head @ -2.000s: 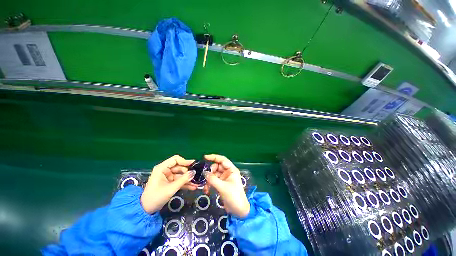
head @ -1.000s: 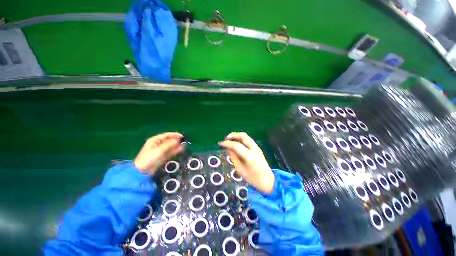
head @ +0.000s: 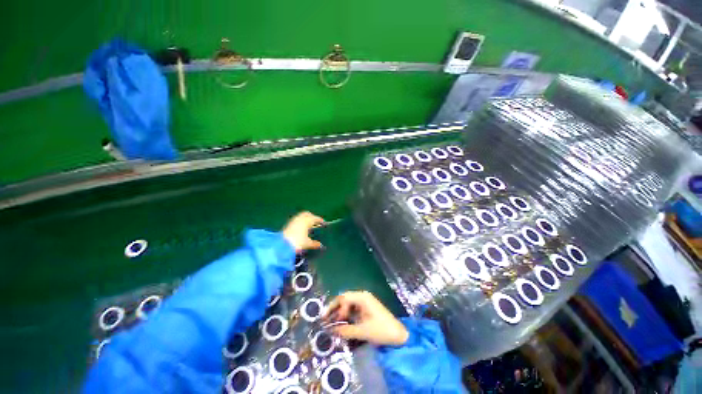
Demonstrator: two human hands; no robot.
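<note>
A clear blister tray (head: 294,363) of round modules with white rings lies low in front of me, partly hidden by my left sleeve. My left hand (head: 305,232) is beyond the tray's far edge, with a thin pale streak by its fingertips; I cannot tell if it holds anything. My right hand (head: 365,318) is low at the tray's right side, fingertips bent over a round module (head: 324,341) in its pocket; whether they grip anything is unclear. A single module (head: 136,248) lies on the green belt at left, away from the tray.
Tall stacked blister trays (head: 416,254) with modules on top stand right of my hands, with more stacks (head: 569,146) behind. A metal rail (head: 285,65) on the green panel carries a blue cloth (head: 131,100), wire rings (head: 335,69) and a white meter (head: 464,52). A blue bin (head: 627,308) sits at lower right.
The dark disc held between both hands is no longer seen there. The view has turned right. My left hand has crossed towards the stack; my right hand has lowered to the tray. The lone module has come into view.
</note>
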